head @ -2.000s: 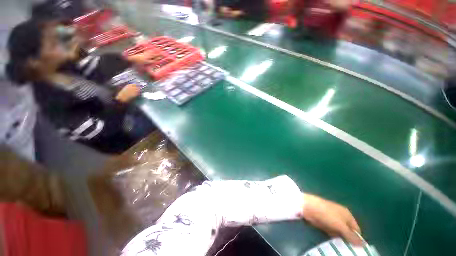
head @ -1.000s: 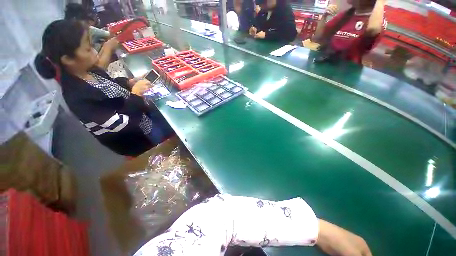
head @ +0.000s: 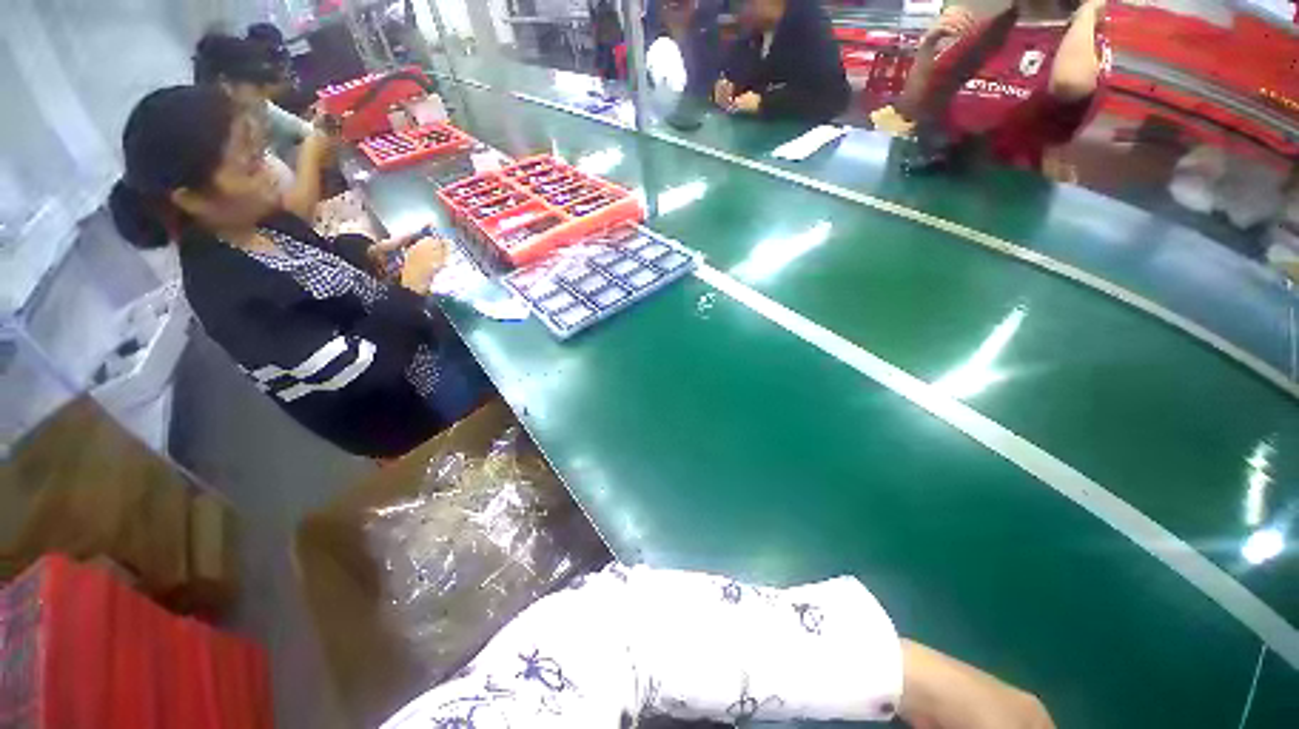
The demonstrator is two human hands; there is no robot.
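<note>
My left hand (head: 983,698) shows at the bottom edge, right of centre, below a white patterned sleeve. Only the wrist and part of the back of the hand are visible; the fingers are cut off, so what they hold is hidden. The hand is over the near part of the green bench (head: 798,456). My right hand is out of the picture. No label strip shows. A grey blister tray (head: 606,279) with many pockets lies further up the bench. A red-orange turnover tray (head: 541,207) with dark handsets is just behind it.
A seated person (head: 285,285) works at the bench on the left. An open carton (head: 335,584) of crinkled clear film stands below the bench edge. Stacked red trays (head: 128,655) are at lower left. Several people sit across the line. A pale rail runs along the bench.
The view has swung left and steadied. My left hand has dropped towards the bottom edge, and the green-striped strip seen at it two seconds ago is out of view. The neighbour's hands have shifted.
</note>
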